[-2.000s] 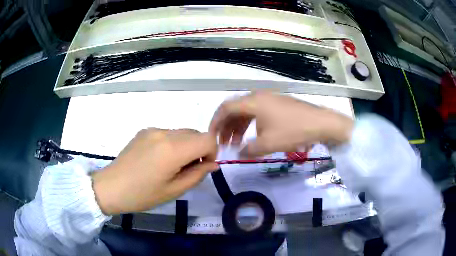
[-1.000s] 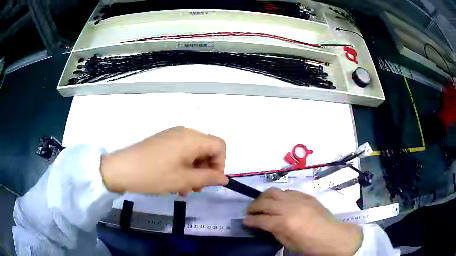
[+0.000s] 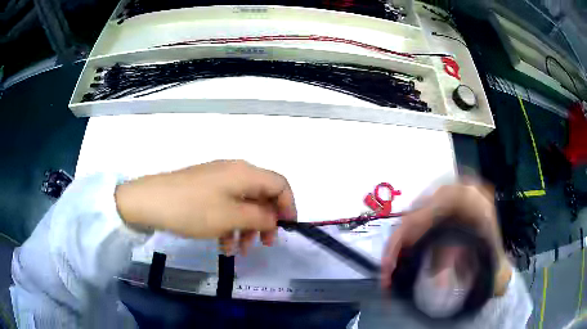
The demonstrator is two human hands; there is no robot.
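Note:
My left hand [image 3: 212,202] is at the middle left of the board, its fingertips pinched on the thin red and black wires [image 3: 335,222] where a black tape strip [image 3: 338,247] starts. The strip runs taut down and right to the large black tape roll [image 3: 444,273]. My right hand [image 3: 450,205] is blurred and holds the roll at the lower right, its pale core facing me. The wires run right from my left fingertips past the red ring-shaped piece [image 3: 380,199] and a small metal clamp [image 3: 355,222], then behind my right hand, where their end is hidden.
The cream parts tray [image 3: 283,114] stands behind the white board, with black leads [image 3: 257,72] in its nearest channel and a small tape roll [image 3: 465,97] at its right end. A steel ruler [image 3: 277,289] with black tape strips [image 3: 226,276] lies along the near edge. A dark connector [image 3: 56,183] is at left.
My right hand has moved up and right with the tape roll, and the strip between the hands is longer. My left hand has stayed near the same spot on the wires.

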